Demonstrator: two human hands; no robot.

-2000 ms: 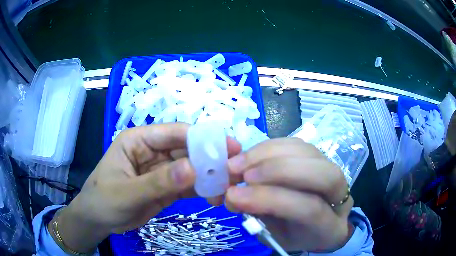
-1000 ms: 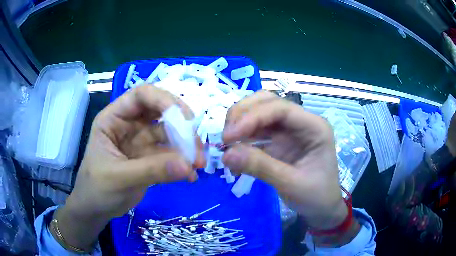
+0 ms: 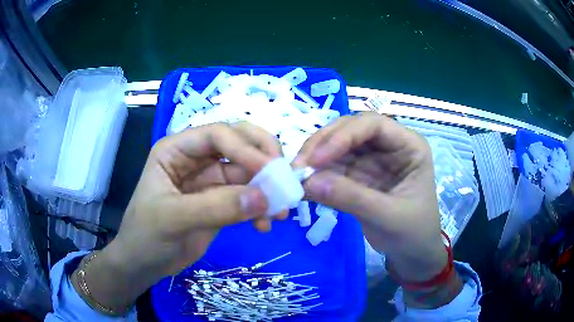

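Observation:
My left hand [image 3: 201, 179] holds a white plastic piece [image 3: 278, 187] between thumb and fingers, over the middle of the blue tray [image 3: 252, 242]. My right hand [image 3: 371, 179] pinches a small white collar [image 3: 304, 173] at the piece's right side; whether it touches the piece, and any pin with it, is hidden by the fingers. White plastic pieces [image 3: 252, 107] are heaped in the far part of the tray. Metal pins with white collars [image 3: 248, 294] lie in a loose pile in the near part.
A clear plastic box [image 3: 88, 138] stands at the left. The green conveyor belt [image 3: 252, 34] runs beyond the tray, behind a white metal edge. Clear packs [image 3: 456, 182] and ribbed white strips [image 3: 493, 173] lie right. A second blue tray [image 3: 544, 160] and a person's sleeve are far right.
The hands have come together, bringing the collar up to the white piece. The white piece has turned and moved right. The small part on the belt at right has shifted further right in view.

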